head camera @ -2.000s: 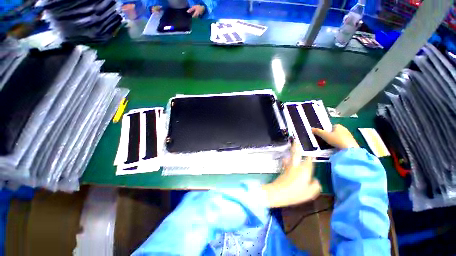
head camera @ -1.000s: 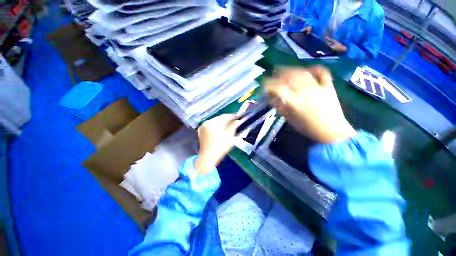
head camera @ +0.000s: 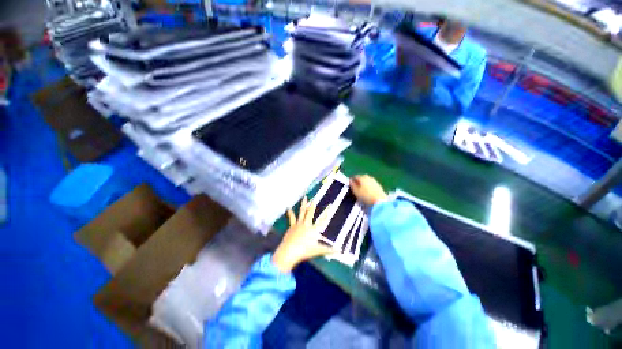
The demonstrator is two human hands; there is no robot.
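Observation:
White strip sheets [head camera: 348, 235] carrying long black adhesive strips lie overlapping on the green bench, beside the panel stack. My left hand [head camera: 300, 238] is spread, with its fingertips at the sheets' near left edge. My right hand [head camera: 369, 191] is at their far right corner with fingers bent; whether it pinches a sheet is unclear. A black panel [head camera: 470, 252] lies on pale padding to the right, partly hidden by my right sleeve.
Tall stacks of black panels [head camera: 262, 129] and silvery padding stand at left. An open brown carton [head camera: 164, 252] and a blue bin [head camera: 82, 185] are on the floor. Across the green bench [head camera: 409, 146], a person in blue holds a blurred dark panel. More strip sheets [head camera: 485, 143] lie there.
The view has swung left from the panel. Both hands, raised and blurred over the left-side sheets a second ago with a dark piece between them, are now down at those sheets.

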